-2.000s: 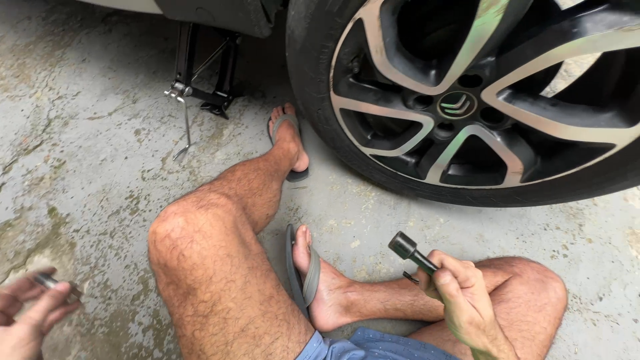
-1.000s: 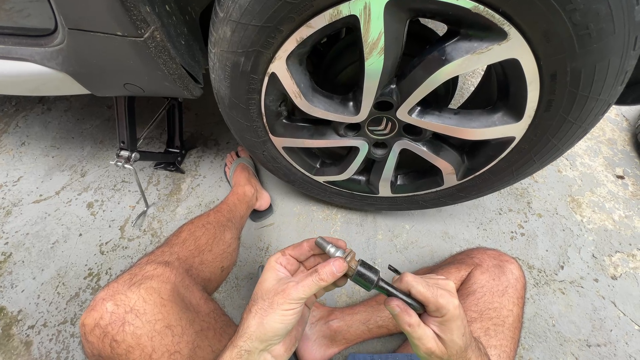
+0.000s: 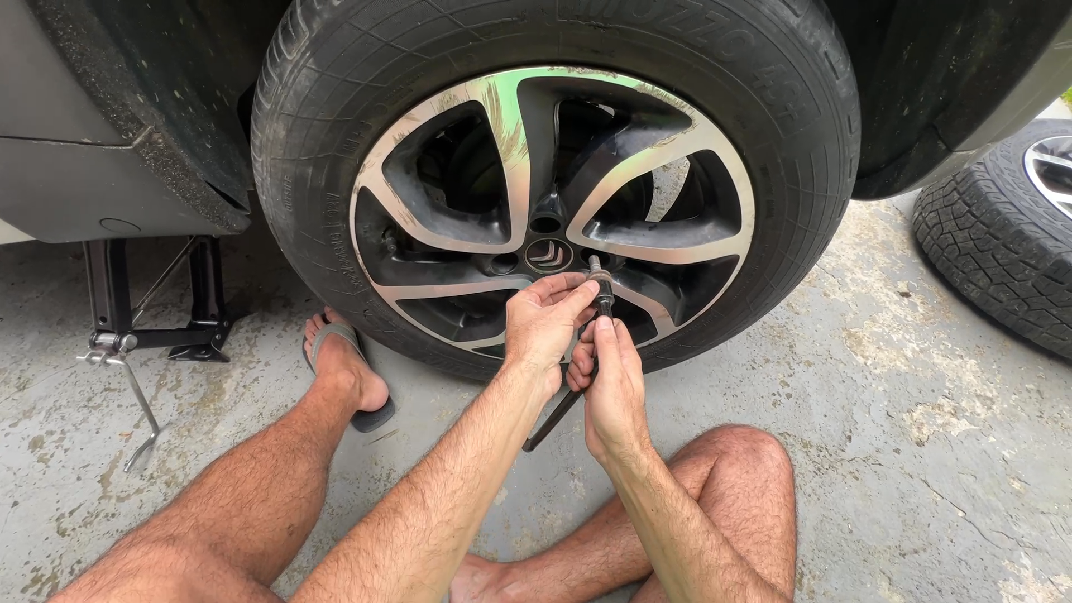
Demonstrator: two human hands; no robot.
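Observation:
A steel wheel bolt sits in the socket end of a black lug wrench, its threaded tip pointing at a bolt hole right of the hub cap. Whether the tip has entered the hole cannot be told. My left hand has its thumb and fingers at the socket and bolt head. Below it, my right hand grips the wrench near the socket; the bent handle slants down to the left. The two-tone alloy wheel with its tire fills the upper middle, scuffed along the rim.
A black scissor jack with a hooked crank stands under the car body at left. Another tire lies at the right. My sandaled foot is close to the wheel's lower left, on the worn concrete floor.
My left hand, apart from the wrench at first, came to its socket end with the bolt. Both hands have since moved up with bolt and wrench to the wheel's hub. The view has shifted nearer the wheel.

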